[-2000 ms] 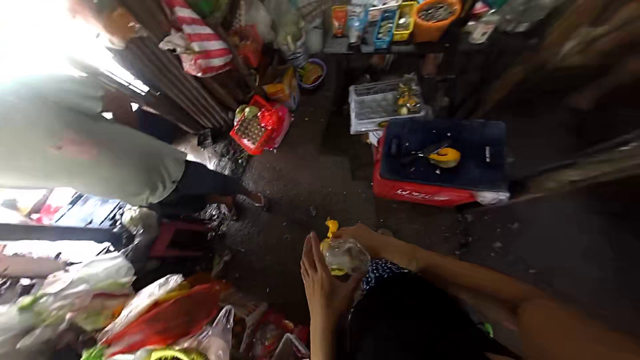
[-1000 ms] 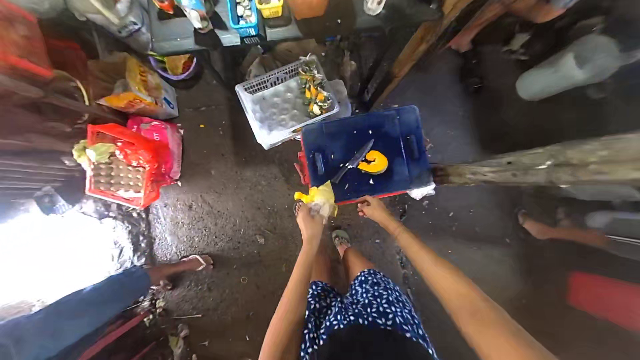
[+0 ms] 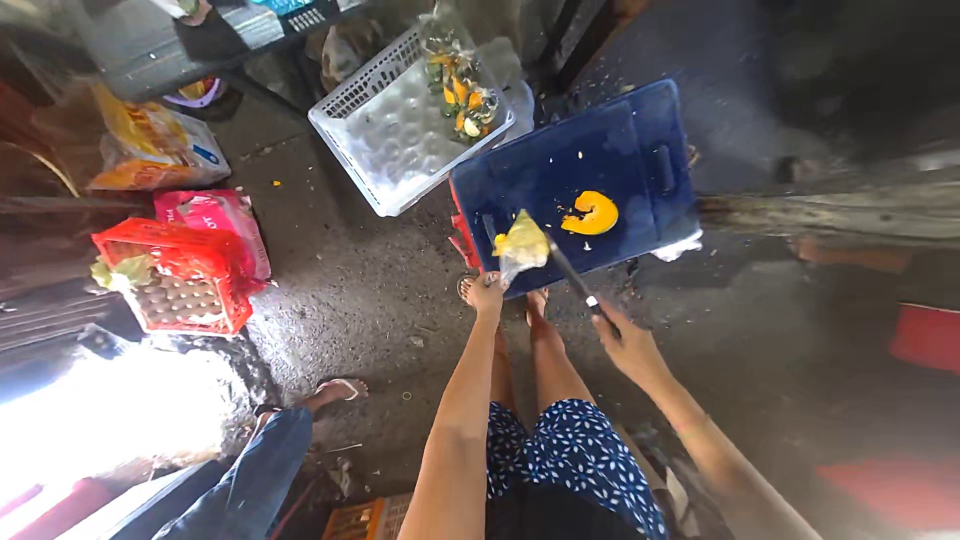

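My left hand [image 3: 489, 294] grips the gathered end of a clear plastic bag [image 3: 523, 244] with pale yellow pieces in it, over the near left corner of a dark blue lid [image 3: 630, 150]. In my right hand [image 3: 626, 341] is the black handle of a knife [image 3: 571, 274]; its blade points up and left, with the tip beside the bag. A curved piece of orange squash [image 3: 594, 214] lies on the lid, with small scraps around it. The lid rests on a red container [image 3: 463, 232].
Beyond the lid's left side stands a white plastic crate [image 3: 367, 169] holding a bag of cut vegetables [image 3: 461, 90]. A red crate [image 3: 176, 311] stands at left. Another person's sandaled foot [image 3: 341, 390] is at lower left. A wooden beam [image 3: 810, 214] extends to the right.
My right hand has taken hold of the knife, which lay on the lid beside the squash one second ago. The view has swung and shifted strongly since the first frame.
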